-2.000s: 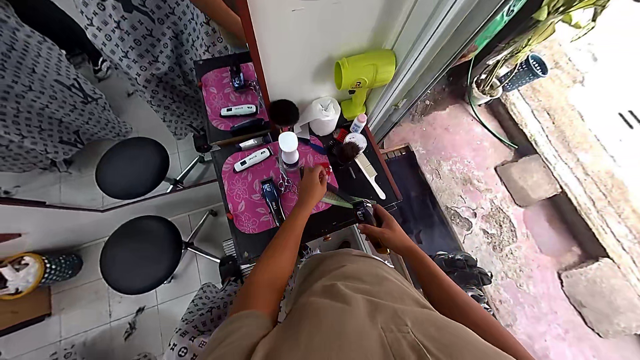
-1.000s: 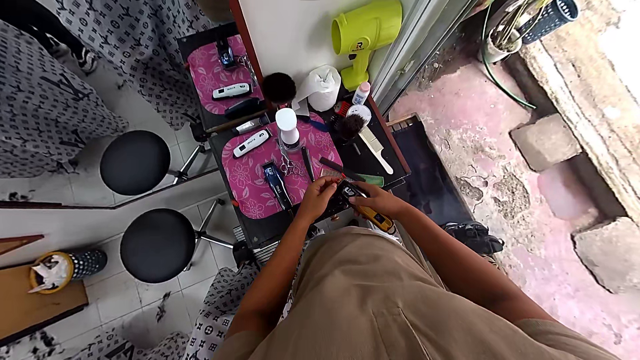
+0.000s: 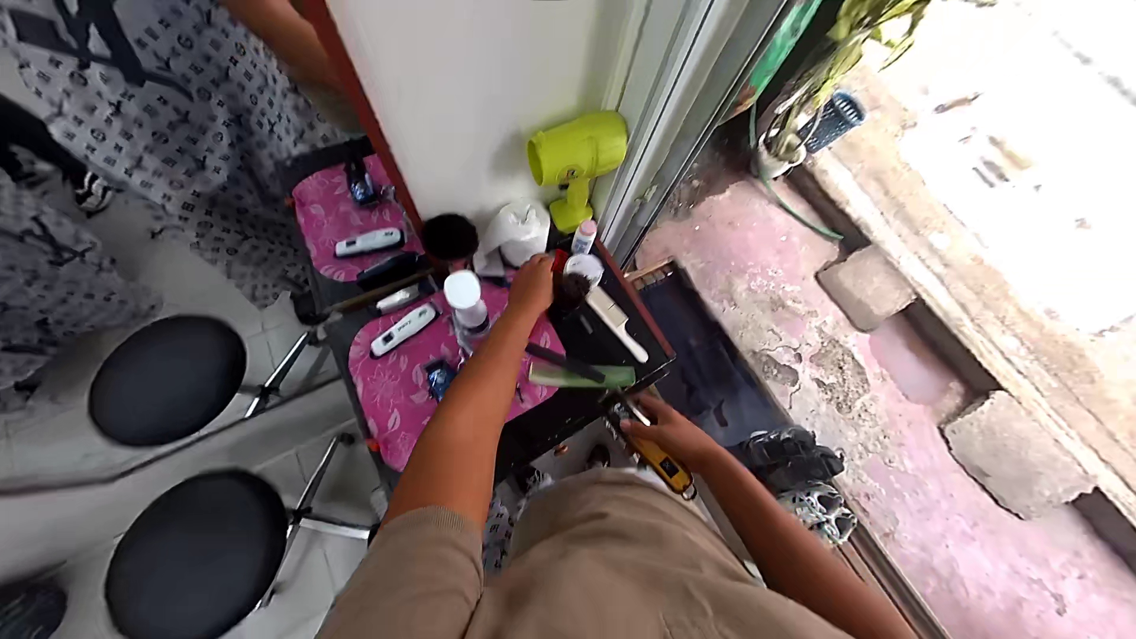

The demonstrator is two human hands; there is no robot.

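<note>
My right hand (image 3: pixel 667 433) is closed around a yellow and black hair clipper (image 3: pixel 658 453) at the near edge of the black table. My left hand (image 3: pixel 532 286) reaches over the table's far side, beside a toilet paper roll (image 3: pixel 519 232) and a small red object (image 3: pixel 559 260); whether it grips anything cannot be seen. Below it lie a dark comb (image 3: pixel 564 362) and a green comb (image 3: pixel 581 376). On the pink mat (image 3: pixel 390 417) are a white clipper (image 3: pixel 405 329), a blue clipper (image 3: pixel 439 378), partly behind my left forearm, and a white-capped bottle (image 3: pixel 466 300).
A yellow-green hair dryer (image 3: pixel 577 164) stands by the wall. Near the table's right edge are a white-handled brush (image 3: pixel 617 324), a dark-haired brush (image 3: pixel 572 288) and a small bottle (image 3: pixel 583 238). A black round stool (image 3: pixel 197 555) stands at the left, beside a mirror. A doorway opens at the right.
My left hand has moved from the clipper in my right hand to the far side of the table. The green comb, near my hands earlier, lies across the table's near edge.
</note>
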